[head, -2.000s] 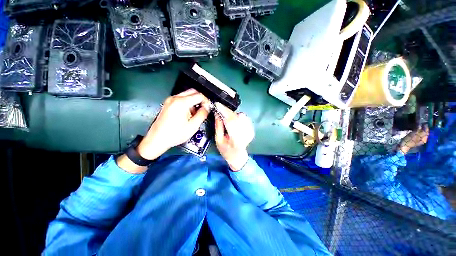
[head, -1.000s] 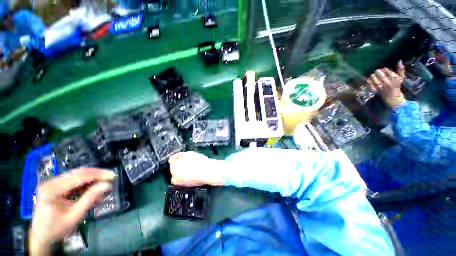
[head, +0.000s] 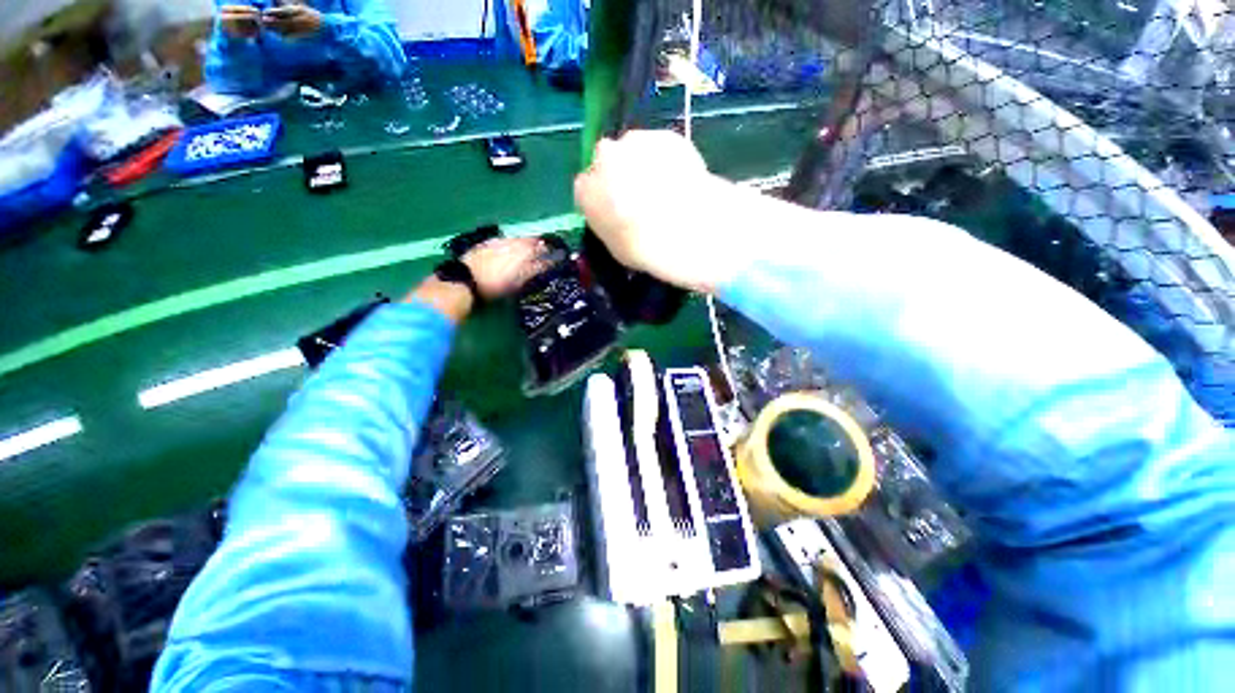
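Several dark housings (head: 569, 325) lie at the back of the green bench, behind the tape dispenser. My left hand (head: 504, 268), with a black wristband, is at their upper left edge. Its fingers touch black parts there; whether they grip one is unclear. My right hand (head: 647, 196) is curled, just above and right of the housings, over a black piece (head: 637, 287). Its fingertips are hidden, so its hold cannot be told.
The white tape dispenser (head: 677, 494) stands in front of my hands, with a yellowish tape roll (head: 809, 458) to its right. Patterned units (head: 512, 555) lie left of it. Small black parts (head: 325, 172) lie across the bench near another person. A wire mesh (head: 1056, 81) is at right.
The view has shifted forward over the bench. Both hands have moved to the dark parts behind the dispenser; my left hand was raised at the left, my right near the front units.
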